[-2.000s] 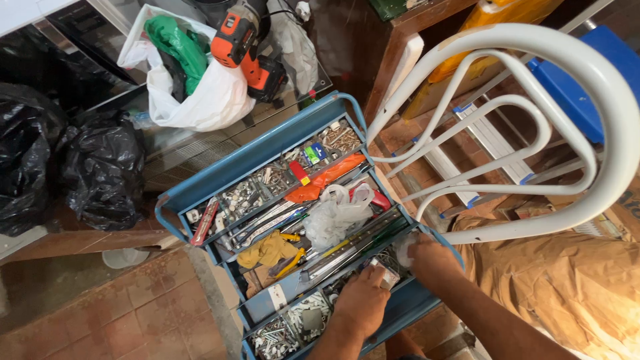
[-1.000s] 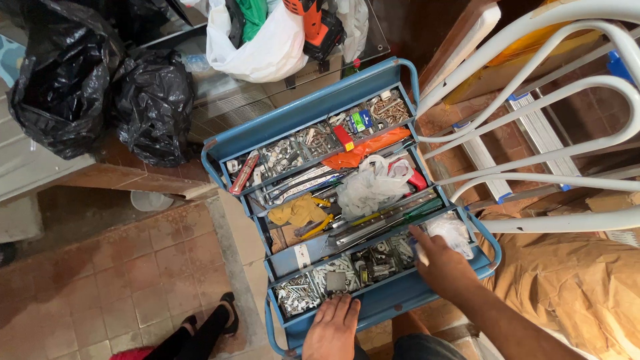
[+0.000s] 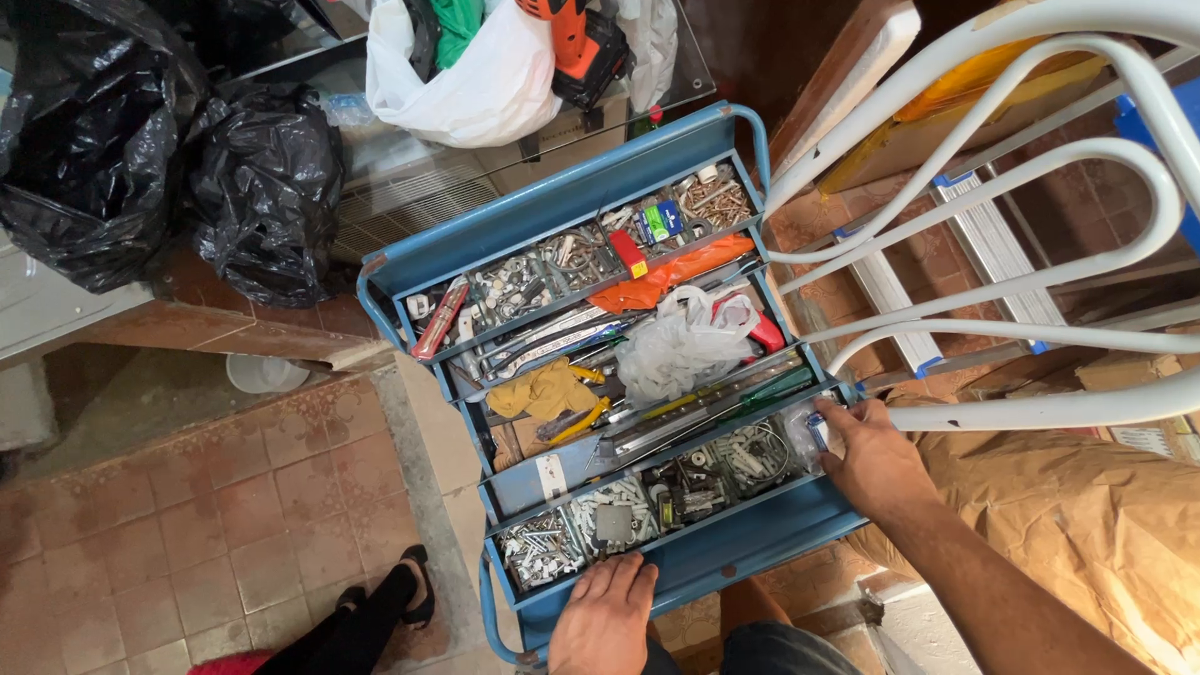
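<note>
A blue metal cantilever toolbox point(image 3: 750, 553) stands open below me, its trays holding screws, wall plugs and small hardware. My left hand point(image 3: 605, 614) rests on the near tray's edge, beside the compartments of screws point(image 3: 541, 551) and wall plugs point(image 3: 600, 534). At the near tray's right end, my right hand point(image 3: 867, 455) has its fingers on a small clear plastic packet point(image 3: 802, 436). The middle section holds a crumpled clear plastic bag point(image 3: 680, 347), a tan glove or cloth point(image 3: 539, 392), yellow-handled pliers point(image 3: 579, 422), wrenches and an orange plastic piece point(image 3: 670, 272).
A white tubular metal frame point(image 3: 1031, 412) and an aluminium stepladder point(image 3: 1003, 253) stand at the right, above brown paper point(image 3: 1078, 506). Black bags point(image 3: 267, 187), a white bag point(image 3: 459, 84) and an orange cordless drill point(image 3: 581, 47) lie beyond. Another person's feet point(image 3: 417, 586) show at lower left.
My left hand has moved from inside the near tray to its outer edge. My right hand has moved onto the packet at the tray's right end. The view has shifted.
</note>
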